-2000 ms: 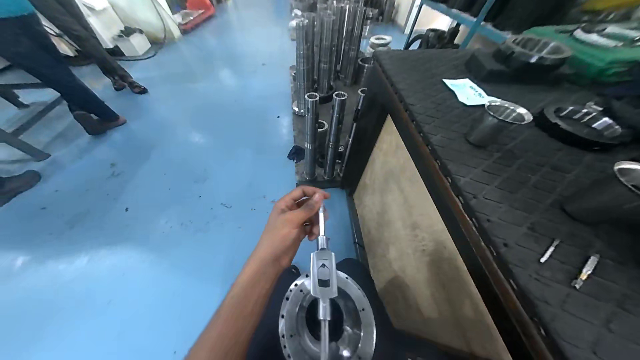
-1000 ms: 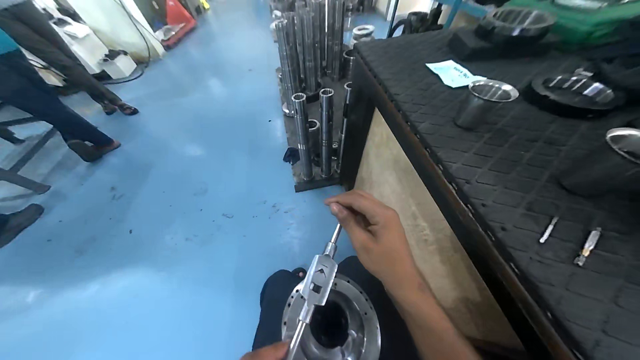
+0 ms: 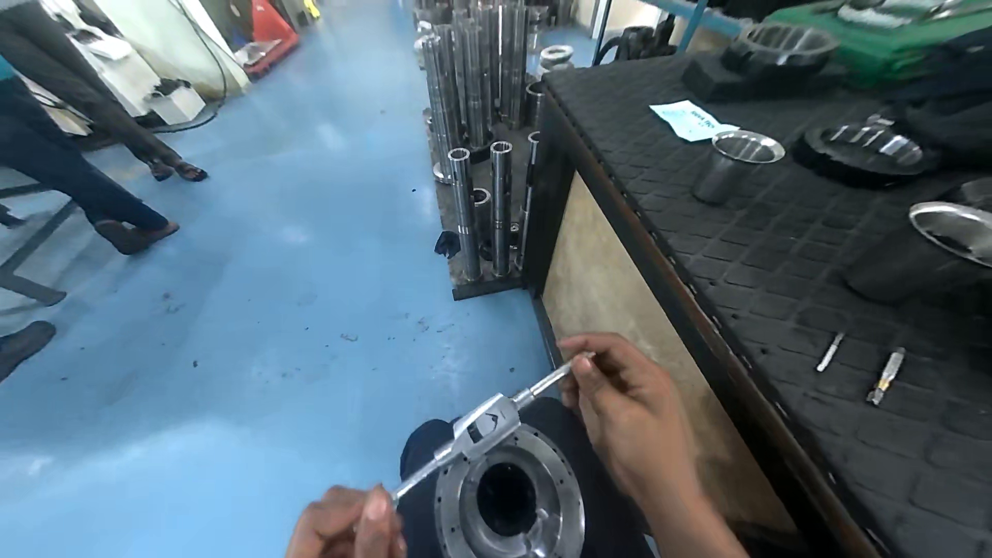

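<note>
A steel bar tap wrench (image 3: 487, 426) slants above a flanged metal ring part (image 3: 511, 496), whose rim has small holes and whose bore is dark. The lower left handle of the wrench is pinched in the fingers of my left hand (image 3: 349, 523). At the upper right handle end, my right hand (image 3: 628, 418) grips with thumb and fingers. The flanged part rests between my legs, below the wrench. On the black padded bench top to the right lie a small tap or drill bit (image 3: 830, 352) and a larger tap-like tool (image 3: 886, 377).
The bench's edge (image 3: 666, 263) runs along my right side. Metal cups (image 3: 736, 167), a ring part (image 3: 868, 151) and a paper packet (image 3: 688, 120) are on it. Upright steel tubes (image 3: 501, 209) stand on a floor rack ahead. At the left, people's legs (image 3: 85, 170) are near a metal frame.
The wrench has turned from nearly upright to a slant. My right hand came into view and took its upper end; my left hand, earlier at the upper end, is now at the lower handle.
</note>
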